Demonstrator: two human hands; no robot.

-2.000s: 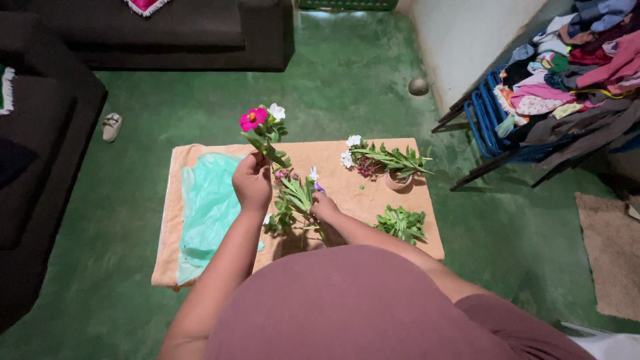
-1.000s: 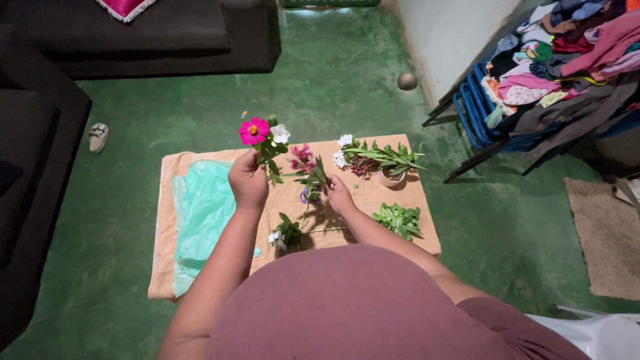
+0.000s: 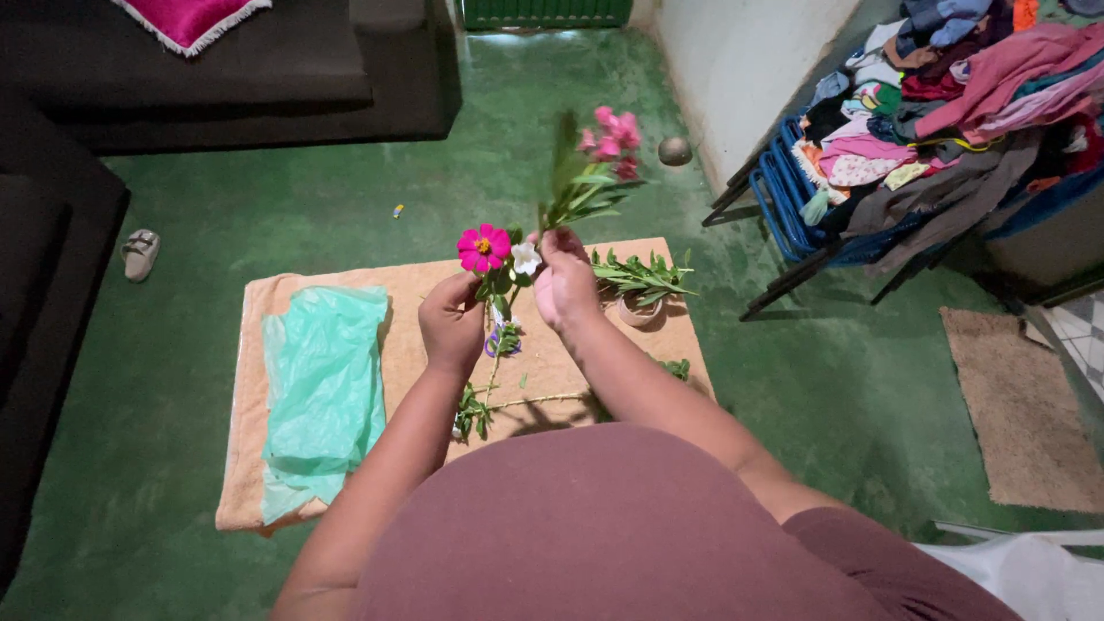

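Note:
My left hand (image 3: 453, 321) is closed around the stems of a magenta zinnia (image 3: 484, 247) and a white flower (image 3: 525, 258). Just to its right and higher, my right hand (image 3: 565, 280) grips a leafy stem with pink blossoms (image 3: 613, 138), its leaves partly blurred. Beneath the hands, purple-handled scissors (image 3: 502, 341) lie on a peach towel (image 3: 535, 366), partly covered by a small flower sprig. Another leafy cutting (image 3: 473, 414) and a long stem rest near the towel's front. Green sprigs (image 3: 642, 274) lie over a small round pot (image 3: 640, 310) on the right.
A crumpled green plastic bag (image 3: 325, 388) covers the towel's left part. Dark sofas (image 3: 233, 78) stand behind and left. On the right is a blue chair (image 3: 780, 203) heaped with clothes (image 3: 931, 121). A shoe (image 3: 140, 255) and a brown rug (image 3: 1018, 405) are on the green floor.
My right hand has moved up beside the left, raising the pink-flowered stem from over the towel. Two seconds ago it was lower, among the cuttings. The left hand still holds the magenta and white flowers.

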